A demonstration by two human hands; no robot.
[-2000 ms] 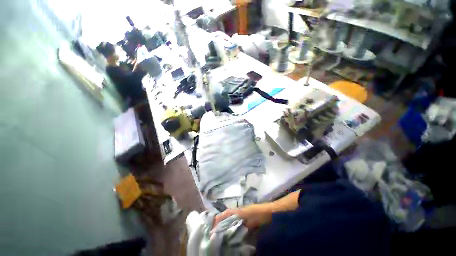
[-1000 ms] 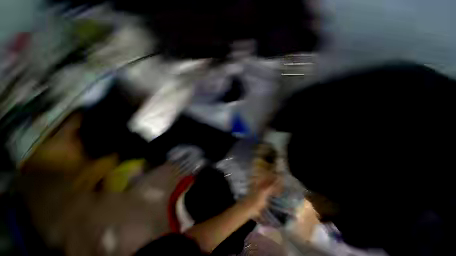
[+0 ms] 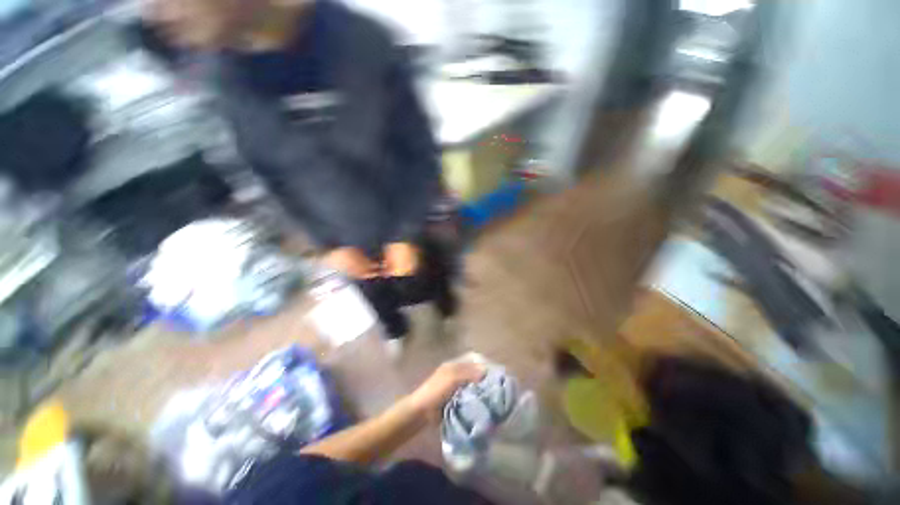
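Note:
My left hand (image 3: 456,380) reaches in from the lower left and is closed on a bunch of light-grey knit pieces (image 3: 482,406), at the bottom centre. The pieces look folded or crumpled together; blur hides their number. More pale fabric (image 3: 553,471) shows blurred just below and to the right. My right hand is not in view. A blue basket (image 3: 321,387) with pale pieces and shiny clear plastic stands left of my forearm.
A person in a dark jacket (image 3: 326,138) stands ahead, hands together low in front. A white heap (image 3: 212,271) over blue is at left. A yellow-orange stool (image 3: 44,432) is at lower left. A yellow object (image 3: 595,406) and a black mass (image 3: 725,424) are at right. Speckled floor (image 3: 533,286) lies between.
The view has swung from the machine table, through heavy blur, to the floor and a standing person. My left hand now shows with grey pieces; the arm from the right is gone from view.

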